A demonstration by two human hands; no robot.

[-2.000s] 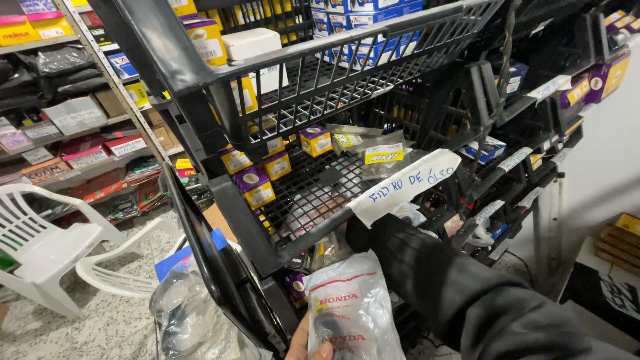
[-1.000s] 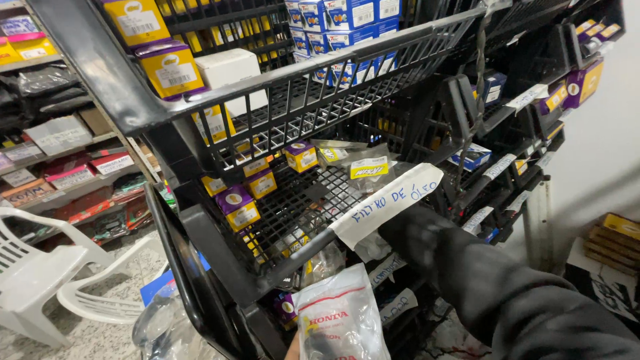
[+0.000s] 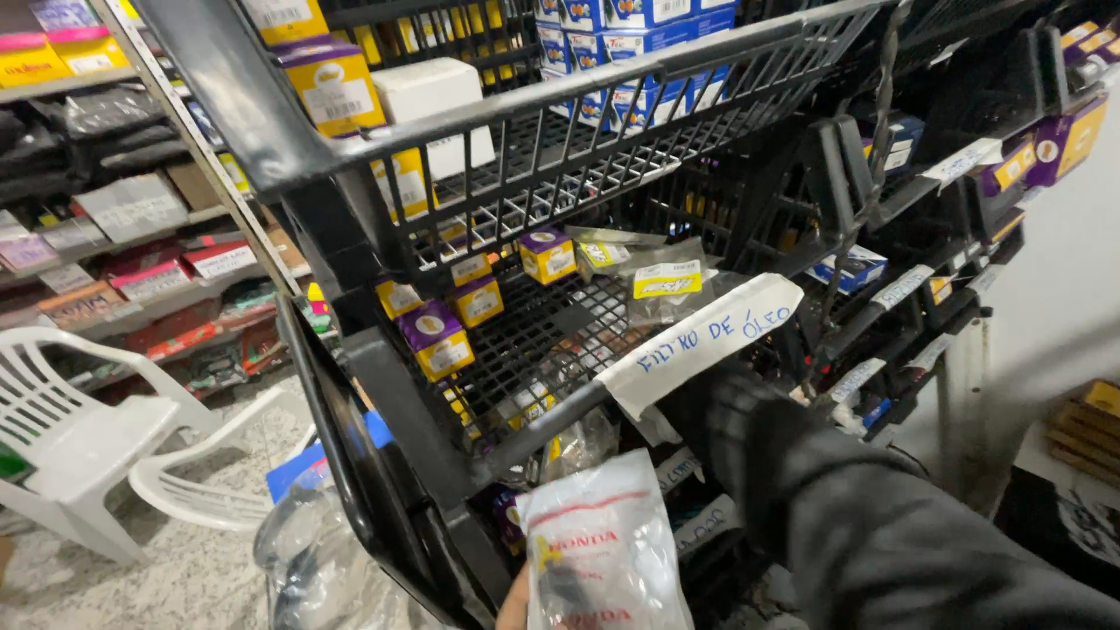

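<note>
At the bottom centre my left hand [image 3: 514, 604] holds a clear Honda plastic parts bag [image 3: 604, 542] with a dark part inside. My right arm, in a dark sleeve, reaches in from the lower right. Its hand is hidden behind the paper label [image 3: 700, 341] on the front rail of a black plastic basket shelf [image 3: 560, 429], so what it touches cannot be seen. Inside that basket lie small purple and yellow boxes [image 3: 436, 337] and clear bags with yellow labels [image 3: 668, 280]. More clear bags [image 3: 582, 442] sit in the level under it, just above the Honda bag.
The upper basket holds blue and white boxes [image 3: 652, 52], a white box [image 3: 433, 109] and yellow-purple boxes [image 3: 328, 83]. More black baskets run off to the right. White plastic chairs [image 3: 96, 420] stand at left before stocked shelves [image 3: 149, 210]. A clear plastic bundle [image 3: 324, 569] is at lower left.
The view has shifted somewhat. My left hand still holds the Honda bag, and my right arm still reaches in behind the label.
</note>
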